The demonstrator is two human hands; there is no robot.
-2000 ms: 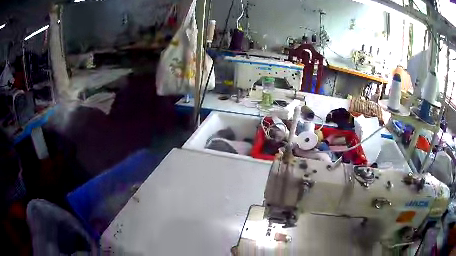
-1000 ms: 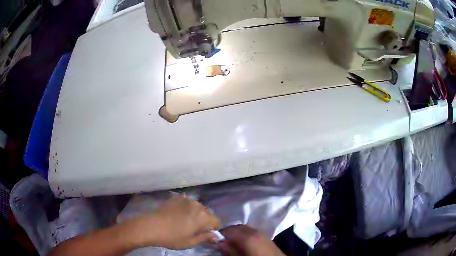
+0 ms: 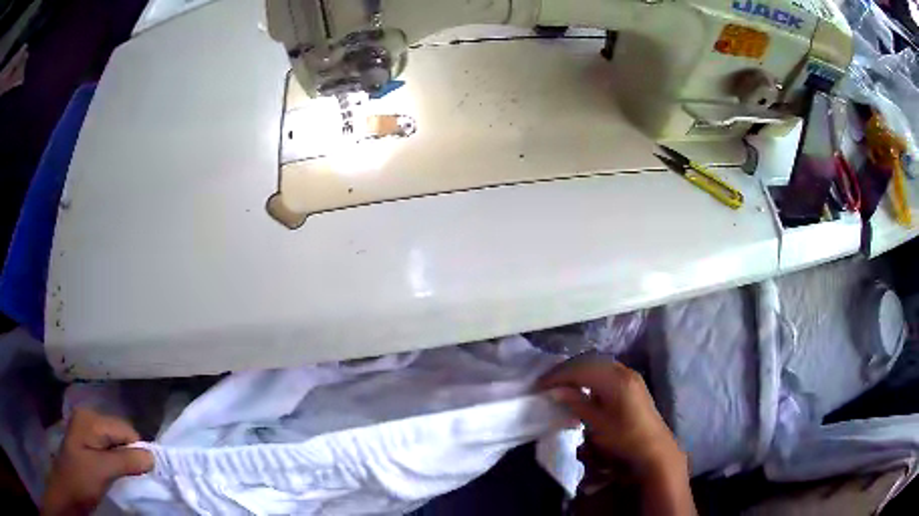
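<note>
A white elasticated garment piece [image 3: 353, 464] is stretched between my hands below the front edge of the sewing machine table [image 3: 403, 302]. Its gathered band runs along the top, and its lower part is cut off by the picture's bottom edge. My left hand [image 3: 96, 462] pinches the band's left end. My right hand [image 3: 620, 418] grips the band's right end, with a bit of white cloth hanging beside it.
The sewing machine [image 3: 705, 71] has its needle area lit. Yellow thread snips [image 3: 702, 178] lie on the table. Red-handled scissors [image 3: 846, 181] and a dark flat case [image 3: 806, 176] are in the tray. A blue bin [image 3: 45, 202] stands left; quilted cloth [image 3: 705, 373] is below right.
The view has tilted down from the workshop to the table and lap. My hands were close together on the cloth; they have moved wide apart, stretching the gathered band.
</note>
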